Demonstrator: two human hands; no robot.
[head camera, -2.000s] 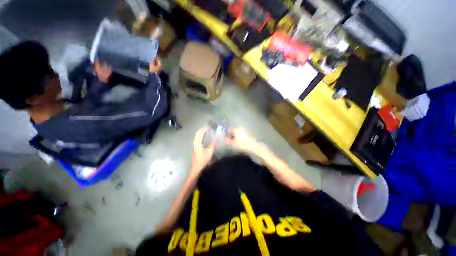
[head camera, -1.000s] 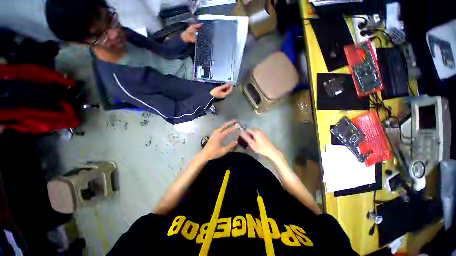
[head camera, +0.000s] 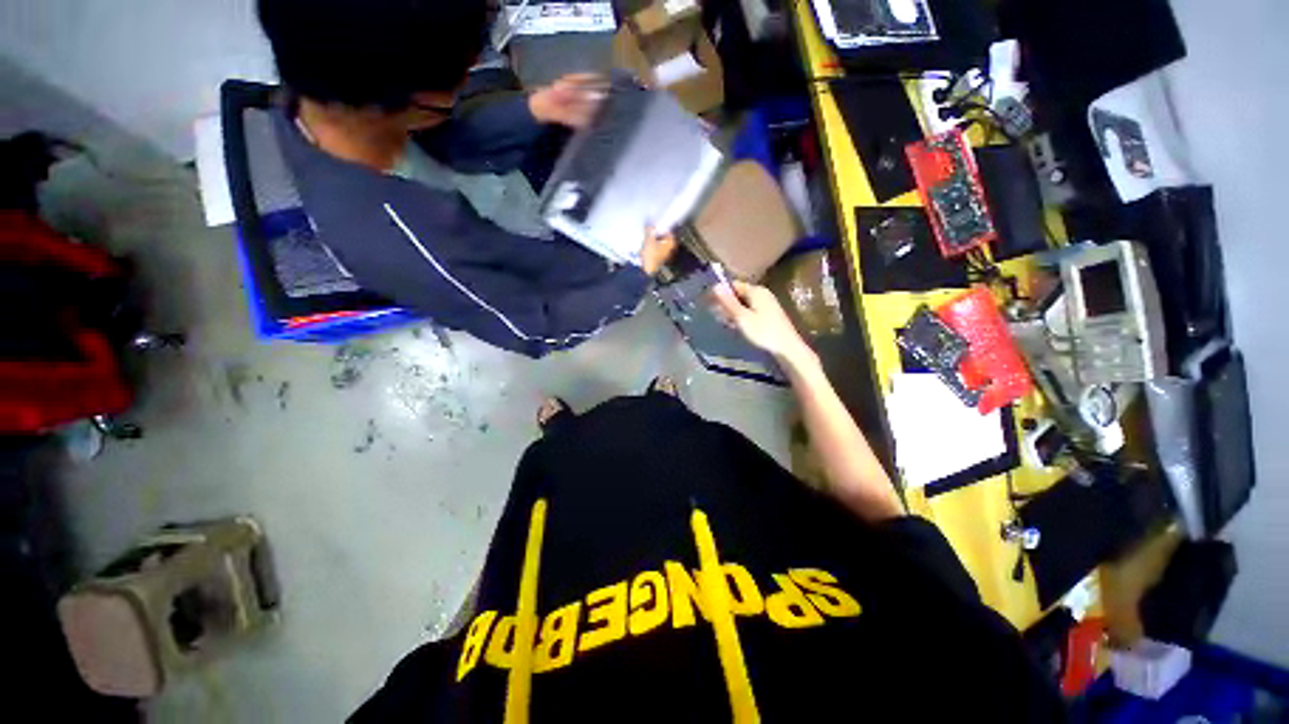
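Note:
A seated co-worker holds a silver laptop part (head camera: 643, 177) with a dark keyboard area, tilted in front of the chest. My right hand (head camera: 759, 317) reaches forward beside the co-worker's lower hand. A thin dark-grey slab (head camera: 714, 337) lies below and left of my fingers. My fingertips are at its upper edge near a small light piece; whether they grip anything is too small to tell. My left hand is not in view.
A beige stool (head camera: 749, 219) stands behind the slab. The yellow bench (head camera: 879, 328) on the right holds red sheets (head camera: 990, 351), circuit boards and a test instrument (head camera: 1107, 304). Another stool (head camera: 170, 601) is at lower left. The co-worker sits over a blue crate (head camera: 332, 324).
My right hand has moved forward to the co-worker, and my left hand has left the view. The silver part is now tilted. The dark-grey slab now shows beside my right hand.

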